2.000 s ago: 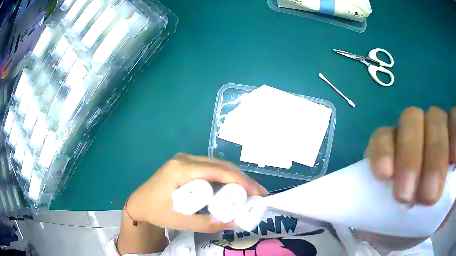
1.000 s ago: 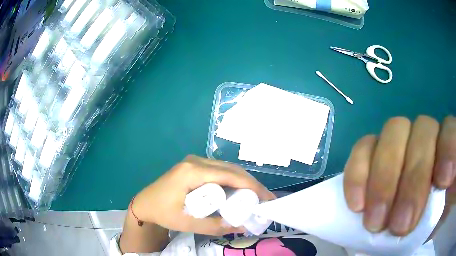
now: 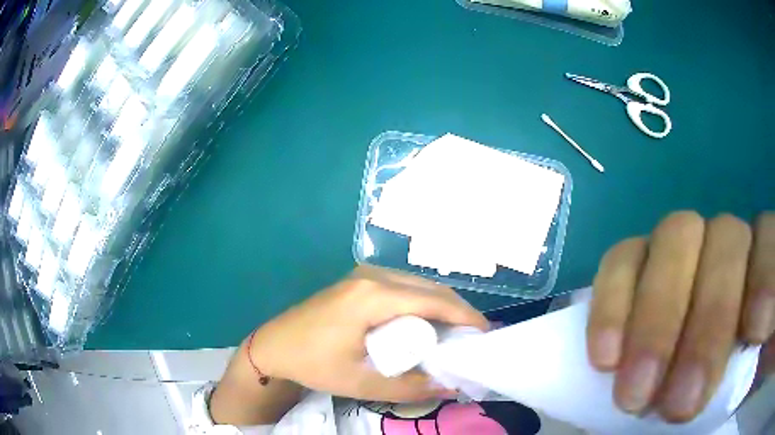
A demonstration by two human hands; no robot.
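Note:
My left hand (image 3: 365, 336), bare with a thin red string at the wrist, is closed around white plastic units at the bottom centre. The end of one white unit (image 3: 402, 346) shows clearly; the others are mostly hidden behind the bag's tip. My right hand (image 3: 680, 314) grips a large white cone-shaped bag (image 3: 544, 357) at the lower right. The bag's narrow tip points left and lies over the ends of the units beside the clear one. Whether paste comes out cannot be seen.
A clear plastic box (image 3: 554, 255) with overlapping white sheets (image 3: 476, 200) sits beyond my hands. A cotton swab (image 3: 573, 143) and scissors (image 3: 633, 99) lie at the right. A yellowish pack (image 3: 586, 8) is at the top. Blister trays (image 3: 127, 127) with white units stand at the left.
My left hand has moved right with the units. The bag's tip now overlaps the units further left among them, leaving one end uncovered. My right hand has come lower and over the bag.

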